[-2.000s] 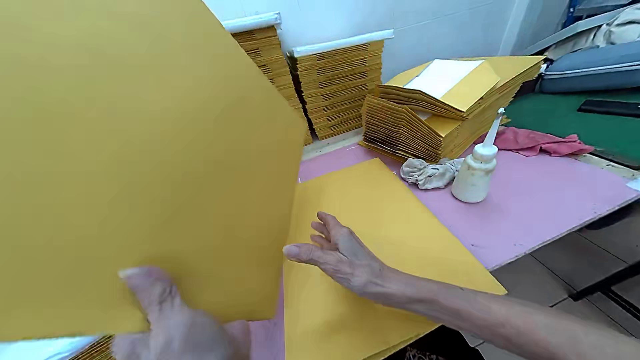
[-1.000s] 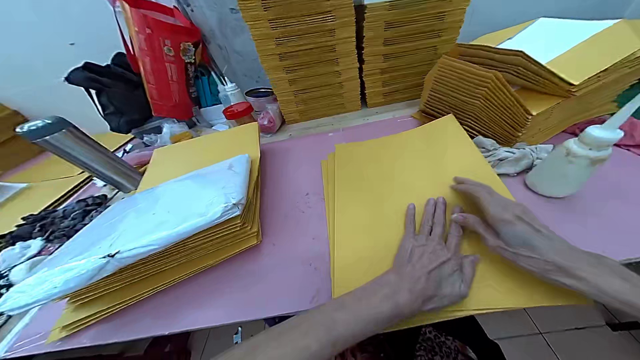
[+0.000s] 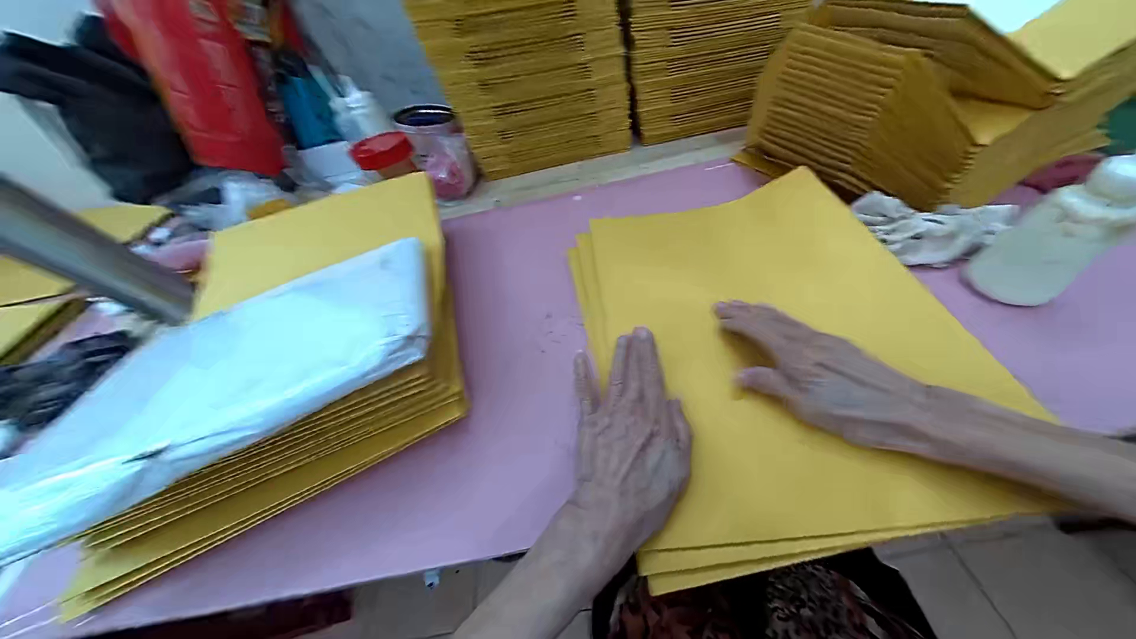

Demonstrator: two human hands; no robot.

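Note:
Several yellow paper sheets (image 3: 754,257) lie in a slightly fanned pile on the pink tabletop (image 3: 515,355), their near edge reaching past the table's front edge. My left hand (image 3: 628,435) lies flat across the pile's left edge, fingers pointing away from me. My right hand (image 3: 816,373) is over the middle of the top sheet, thumb and fingers apart, holding nothing; whether it touches the paper I cannot tell. To the left, a white wrapped bundle (image 3: 293,337) rests on a stack of folded yellow paper (image 3: 355,448).
Tall yellow paper stacks (image 3: 541,89) stand at the back, with a bent stack (image 3: 852,115) beside them. A crumpled white cloth (image 3: 927,226) and a white plastic bottle (image 3: 1038,248) are at right. A metal cylinder (image 3: 89,248), a red-lidded jar (image 3: 386,155) and a red bag (image 3: 209,80) are at left.
The large yellow sheet raised in my left hand two seconds ago is no longer held up. Since one second ago, my left hand has moved left to the pile's edge. The view has swung left.

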